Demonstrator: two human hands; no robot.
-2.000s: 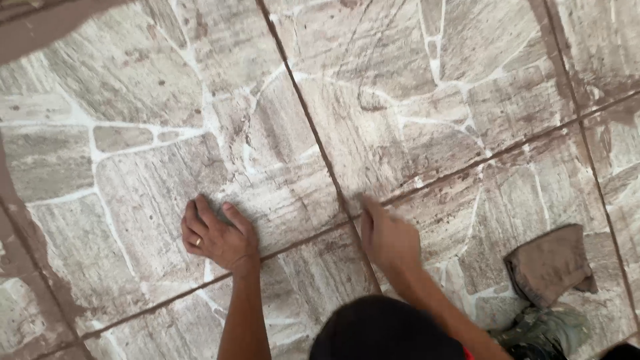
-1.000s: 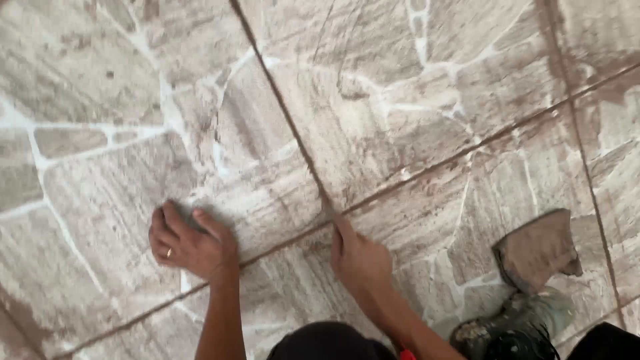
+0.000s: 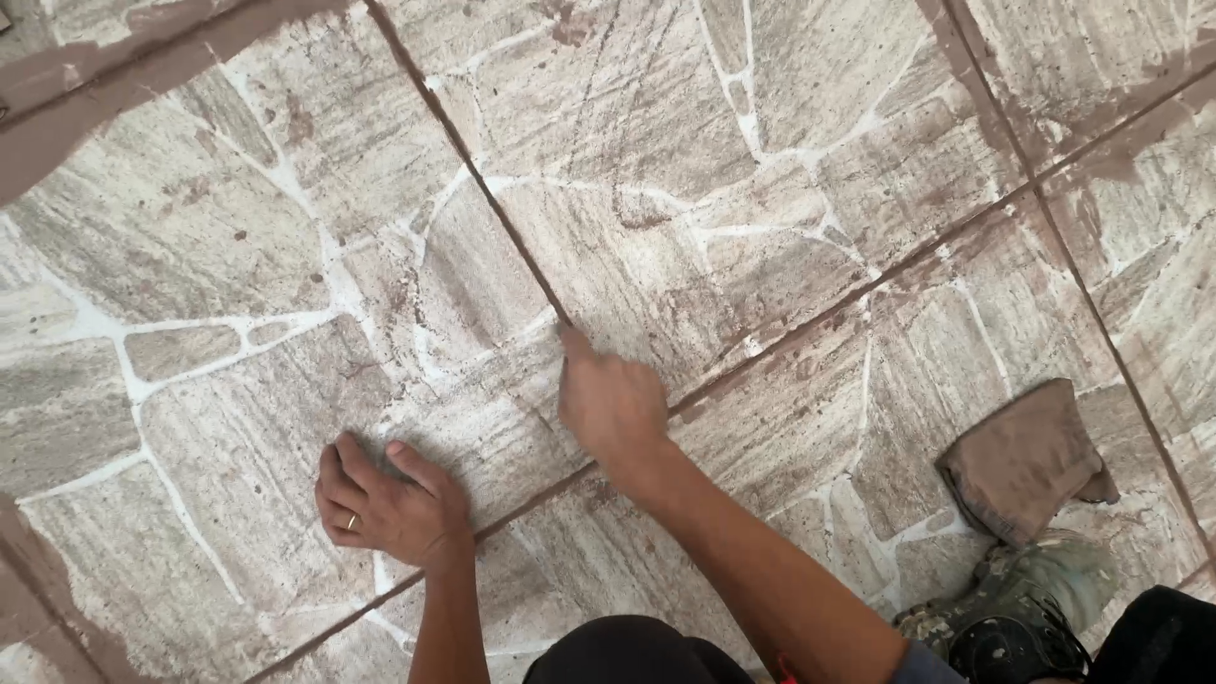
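Note:
Stone-patterned floor tiles fill the view, parted by brown grout joints. My right hand has its index finger stretched out, its tip pressed on the joint that runs to the upper left; the other fingers are curled, and whether they hold anything is hidden. My left hand rests on a tile just above the long diagonal joint, fingers bent and thumb apart, a ring on one finger. What lies under its palm cannot be seen.
A folded brown cloth or sponge, its kind unclear, lies at the right, near a camouflage-patterned shoe. A dark rounded thing shows at the bottom edge. Brown grout smears cover tile edges at the upper left.
My right hand has moved up along the joint, away from where the joints cross. My left hand has stayed on much the same part of the tile.

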